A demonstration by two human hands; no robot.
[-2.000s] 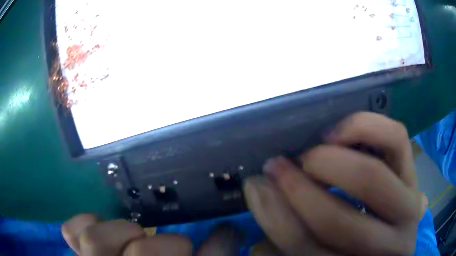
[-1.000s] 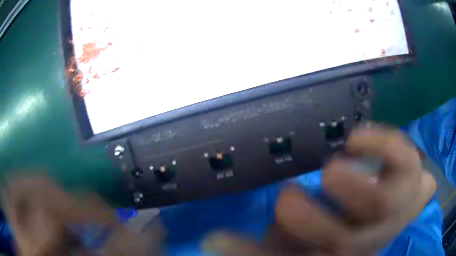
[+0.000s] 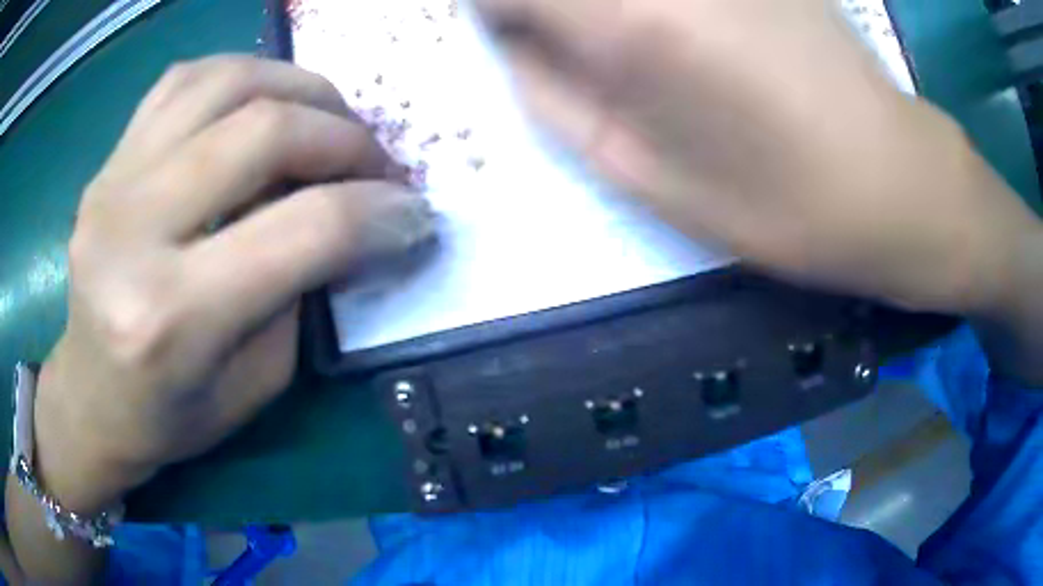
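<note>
The parts tray (image 3: 549,315) has a black rim and a white bottom. Small reddish-brown parts (image 3: 395,128) lie scattered at its left side. The dark carrier fixture (image 3: 663,424) lies along the tray's front edge, with a row of square pockets and silvery screws at its ends; no hand is on it. My left hand (image 3: 229,218) is over the tray's left rim, fingertips low at the white bottom near the parts; whether it pinches a part cannot be seen. My right hand (image 3: 755,137) is blurred over the tray's middle and right, its fingertips partly cut off by the top edge.
The tray lies on a green bench surface (image 3: 263,469). Silver rails (image 3: 69,57) curve past at the upper left. Blue work clothes (image 3: 595,538) show below the fixture, close to its front edge. A bracelet is on my left wrist.
Both hands have left the fixture and moved up over the tray. The tray and fixture appear further right and lower in view. The parts at the left look more spread out.
</note>
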